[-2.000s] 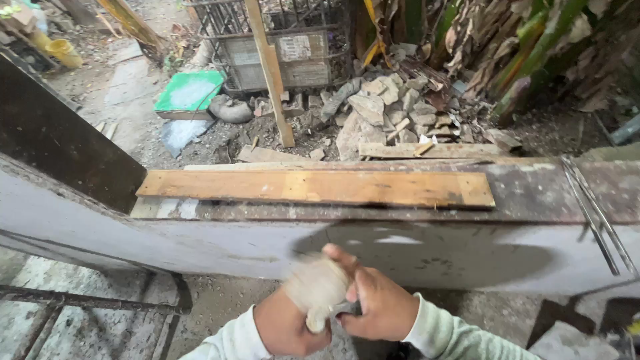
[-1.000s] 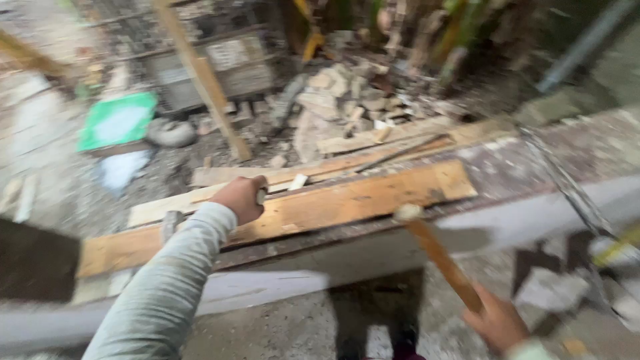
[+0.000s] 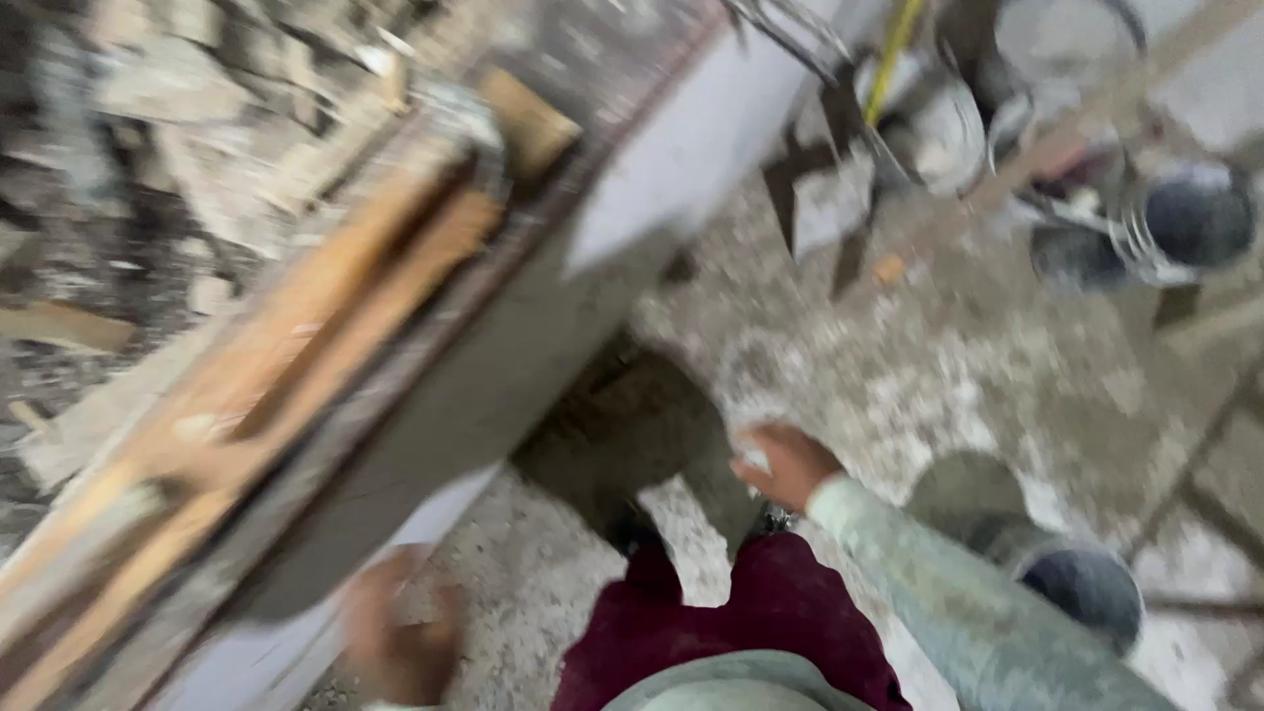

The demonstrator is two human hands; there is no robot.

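My left hand (image 3: pixel 405 622), blurred, hangs beside the low wall with its fingers apart and nothing seen in it. Over the floor, my right hand (image 3: pixel 790 459) has curled fingers; a pale patch shows between them, and whether it is an object or the floor is unclear. Wooden boards (image 3: pixel 286 336) lie along the top of the low wall (image 3: pixel 464 365). Near their lower part, a blurred pale knob (image 3: pixel 197 427) and a greyish bar-like thing (image 3: pixel 109 528) rest on the wood. A short wood block (image 3: pixel 528 118) sits at the boards' far end.
Rubble and broken pieces (image 3: pixel 168 89) lie beyond the wall. Metal rods (image 3: pixel 790 35) lean over its far part. Several buckets or cans, one dark-mouthed (image 3: pixel 1200 222), stand at the upper right. Another bucket (image 3: pixel 1081 592) is beside my right forearm.
The view has turned sharply down and to the right. My left hand has come off the board. The wooden-handled tool is no longer seen in my right hand.
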